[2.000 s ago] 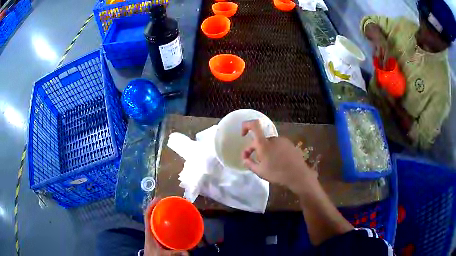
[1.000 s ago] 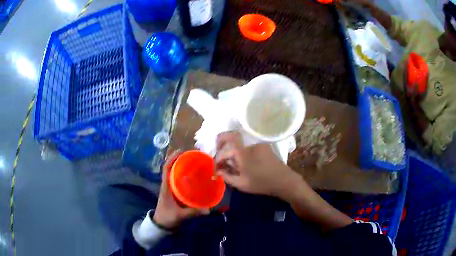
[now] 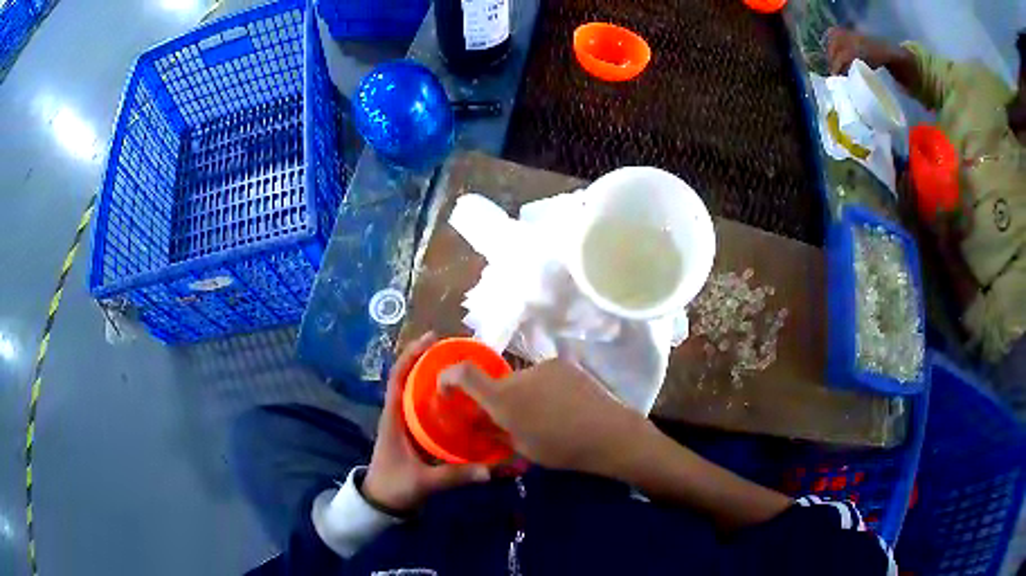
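An orange cup [image 3: 425,396] is held in my left hand [image 3: 396,459], its open side up. My left hand wraps its left side and underside. My right hand [image 3: 551,411] reaches over the cup's rim with its fingers inside; whether the fingertips pinch a small part is hidden. The white tub [image 3: 637,250] of cloudy pale liquid stands beyond my hands on a crumpled white rag [image 3: 512,276]. A loose pile of small clear parts [image 3: 737,321] lies on the brown board to the right of the tub.
A blue bin [image 3: 842,309] of clear parts is at the board's right end. A blue crate [image 3: 214,270] stands at left. A shiny blue ball [image 3: 403,110] and dark bottle [image 3: 473,34] are behind left. The conveyor [image 3: 698,124] carries an orange cup [image 3: 611,52]. Another person [image 3: 990,225] is at right.
My right hand has moved from over the tub down to the cup, and its fingers are now inside. My left hand has brought the cup up. The view has shifted.
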